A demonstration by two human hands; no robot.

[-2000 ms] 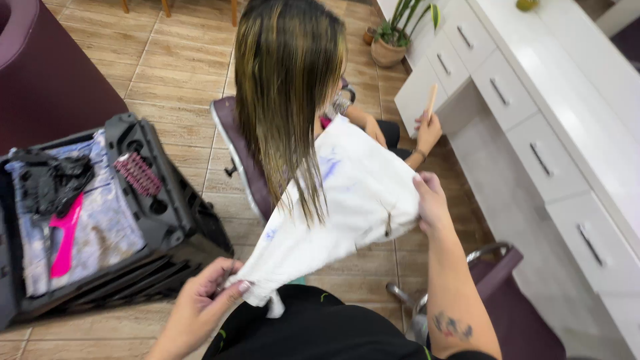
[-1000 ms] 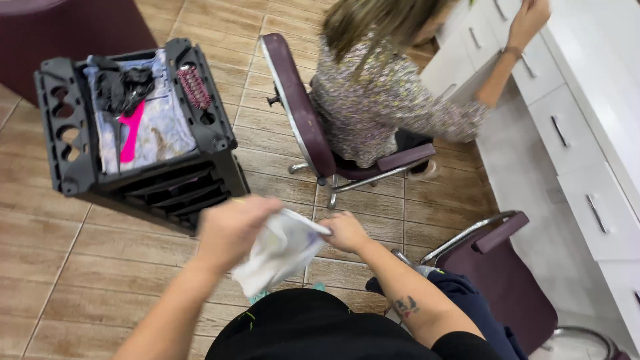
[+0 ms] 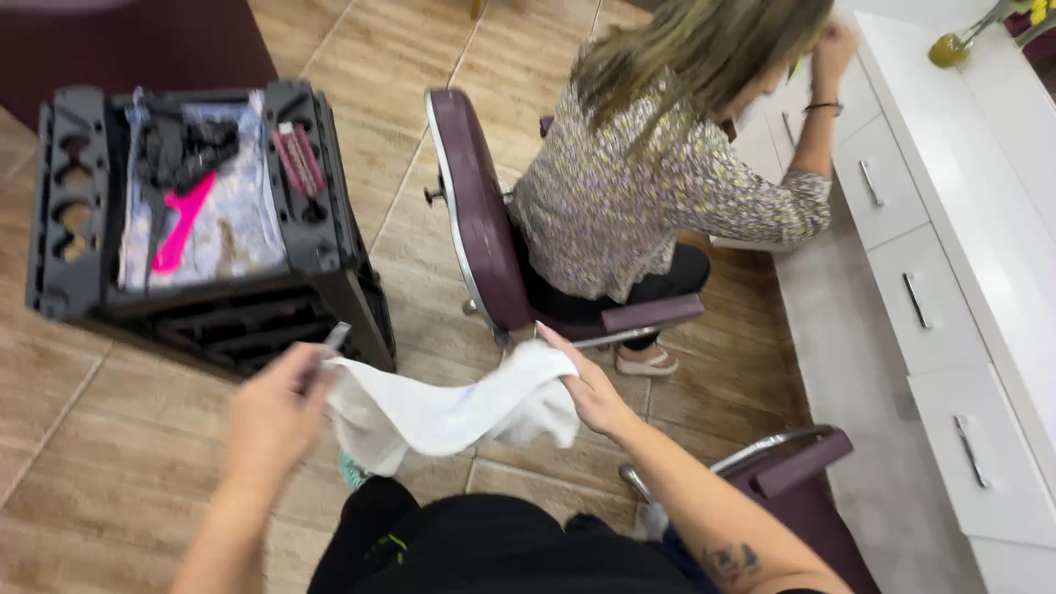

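Note:
A white towel with a faint bluish mark hangs in a sag between my two hands. My left hand is closed on the towel's left end, and a small greyish piece of something unclear sticks out above its fingers. On the other side my right hand grips the right end, thumb and fingers around the cloth. Both hands are above the floor, behind a person with long streaked hair, who sits in a maroon salon chair with one arm raised near the head.
A black plastic trolley at left carries black gloves, a bright pink tint brush and a pinkish-red hairbrush on top. White drawers line the right side. Another maroon chair stands at lower right.
Two seconds ago the towel was spread by the person's hair; one second ago it was bunched between my hands, and now they are farther apart. The seated person now leans forward with an arm raised.

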